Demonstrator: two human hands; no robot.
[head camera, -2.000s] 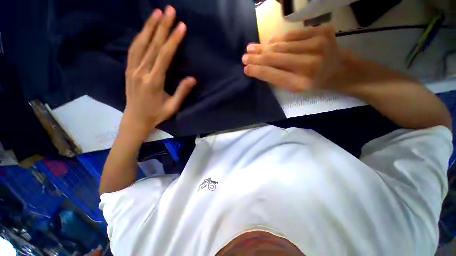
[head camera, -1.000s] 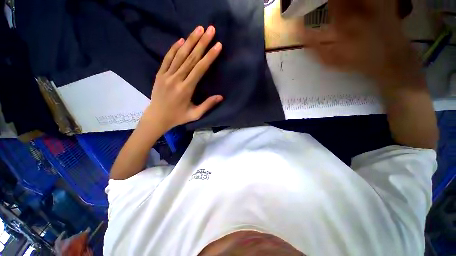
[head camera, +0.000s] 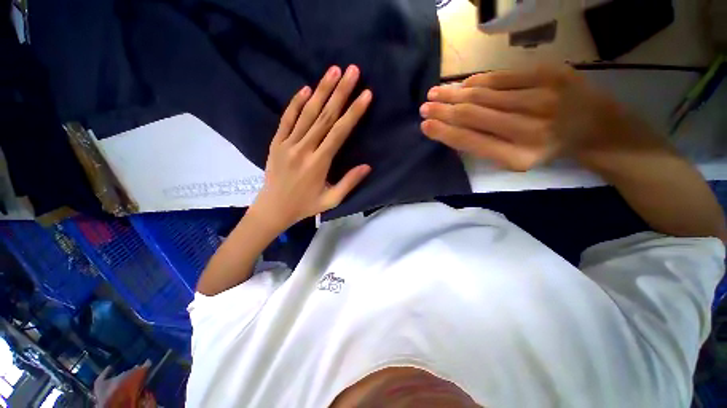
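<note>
A large navy-black cut panel (head camera: 391, 159) lies on the white machine table, its right edge running down to the table's front edge. My left hand (head camera: 311, 155) lies flat on the panel with fingers spread. My right hand (head camera: 510, 115) is at the panel's right edge, palm down, fingers together and pointing left, fingertips at the cloth edge. No thing shows in it. The pale sewing machine head (head camera: 518, 12) is cut off at the top, above the tan bed plate (head camera: 462, 48). The needle cannot be made out.
A black flat rectangle (head camera: 630, 25) lies right of the machine head. A thin yellow-green tool (head camera: 697, 94) lies at the far right. A white sheet area (head camera: 175, 163) and a brown-edged bundle (head camera: 100, 169) are at left. Blue baskets (head camera: 135, 263) stand below the table.
My right hand left the panel's edge, moved up and right over the bed plate as a blur, and is now back at the edge. My left hand sits further right and lower in the picture.
</note>
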